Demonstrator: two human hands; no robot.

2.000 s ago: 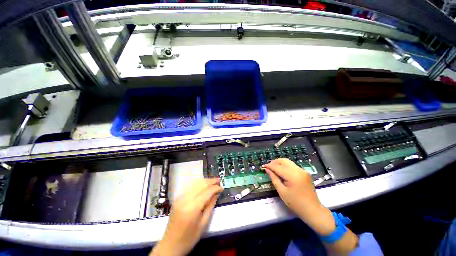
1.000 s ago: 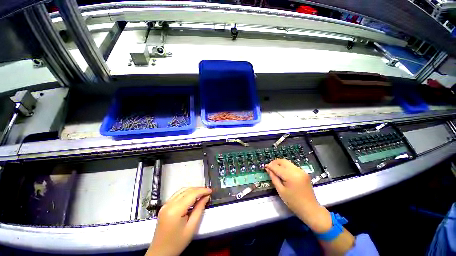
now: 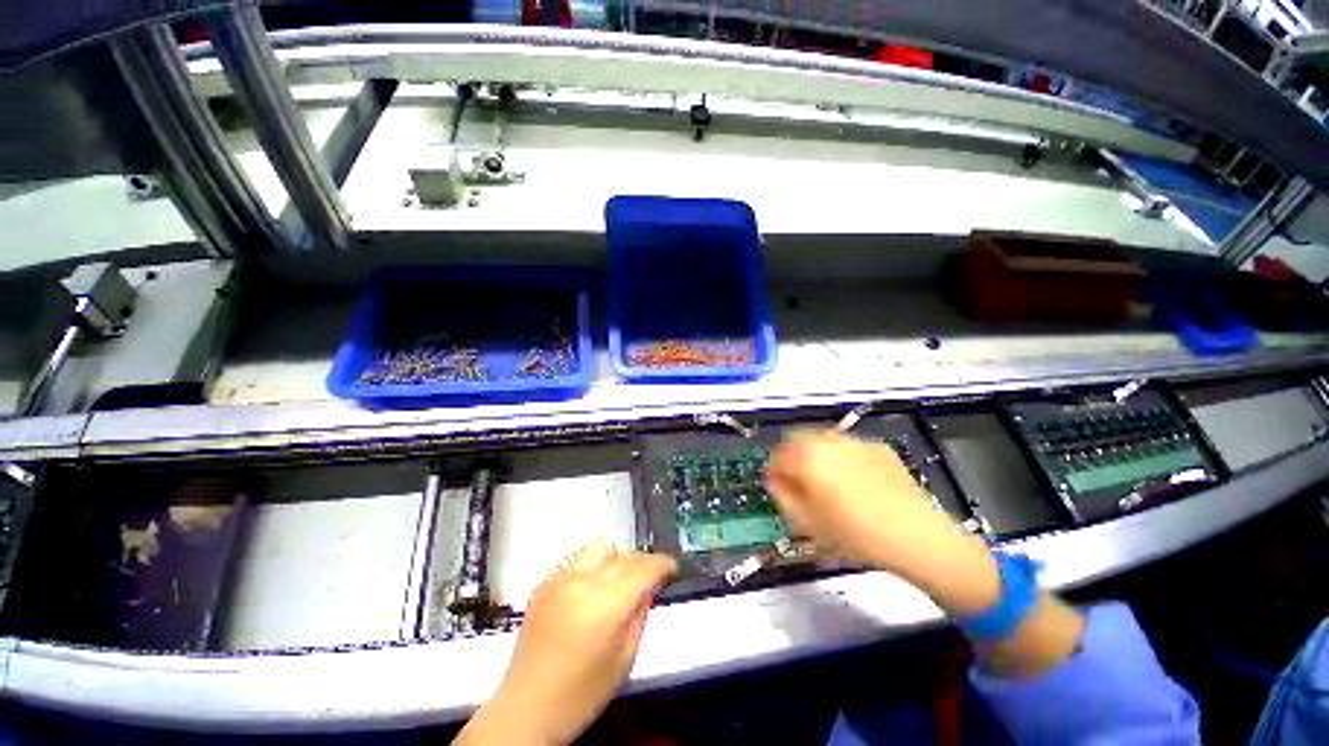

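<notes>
A green circuit board (image 3: 722,528) with rows of dark and shiny parts lies in a black carrier (image 3: 663,503) on the conveyor. My right hand (image 3: 845,496), slightly blurred, is over the middle of the board and hides part of it. Its fingertips are bent down, and I cannot tell if they hold a part. My left hand (image 3: 595,619) is at the carrier's lower left corner with thumb and forefinger together. Whether a tiny part is between them cannot be seen. A blue band (image 3: 1006,598) is on my right wrist.
Behind the conveyor stand a wide blue bin (image 3: 474,382) with grey pieces and an upright blue bin (image 3: 688,364) with orange-red pieces. A brown-red box (image 3: 1057,277) stands right. A second carrier with a board (image 3: 1115,452) lies right. A person's sleeve shows at the lower right edge.
My right hand has turned over the board and now covers more of it. The carrier sits slightly further right in view. My left hand remains near its lower left corner. The view has shifted slightly.
</notes>
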